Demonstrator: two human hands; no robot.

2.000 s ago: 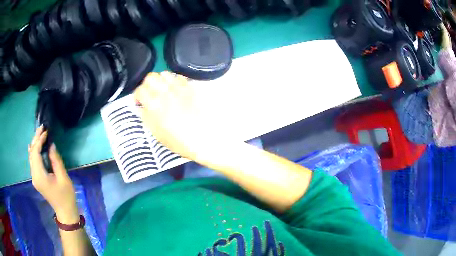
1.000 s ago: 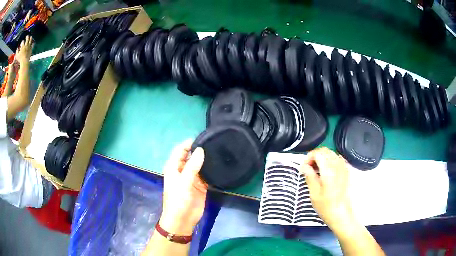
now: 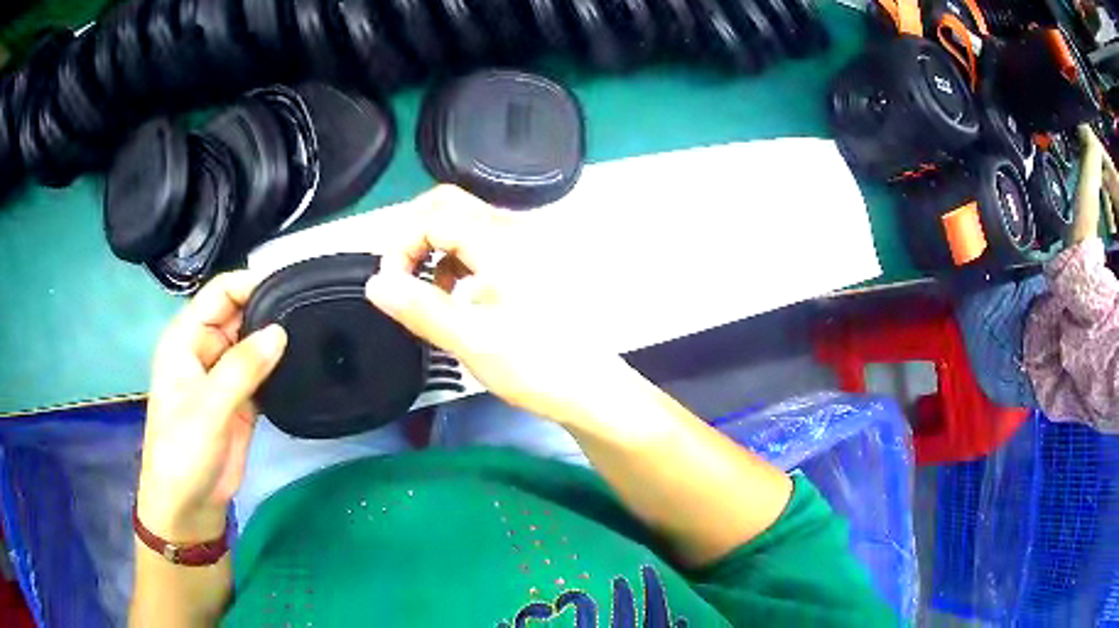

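My left hand (image 3: pixel 215 380) holds a black rounded dish-like shell (image 3: pixel 334 356) by its left side, over the table's near edge, with its inner face towards me. My right hand (image 3: pixel 472 288) has thumb and index fingertips together at the shell's upper right rim; a small dark thing shows by the fingertips, too small to tell whether it is a strip. The white backing sheet (image 3: pixel 736 227) lies behind, partly covered by the shell and right hand; a few black curved strips show below the right hand.
A stack of shells (image 3: pixel 506 135) stands beyond the sheet. Loose shells (image 3: pixel 264 160) lean at the left. A row of nested shells (image 3: pixel 405 37) runs along the back. Orange-tagged black pieces (image 3: pixel 963 233), a person's sleeve (image 3: pixel 1061 325) and a red stool (image 3: pixel 969 405) are at right; blue plastic-lined crates (image 3: pixel 834 491) below.
The view swung left, then back right. My left hand took up a shell from the left and brought it in front of me. My right hand has moved from the strips to the shell's rim.
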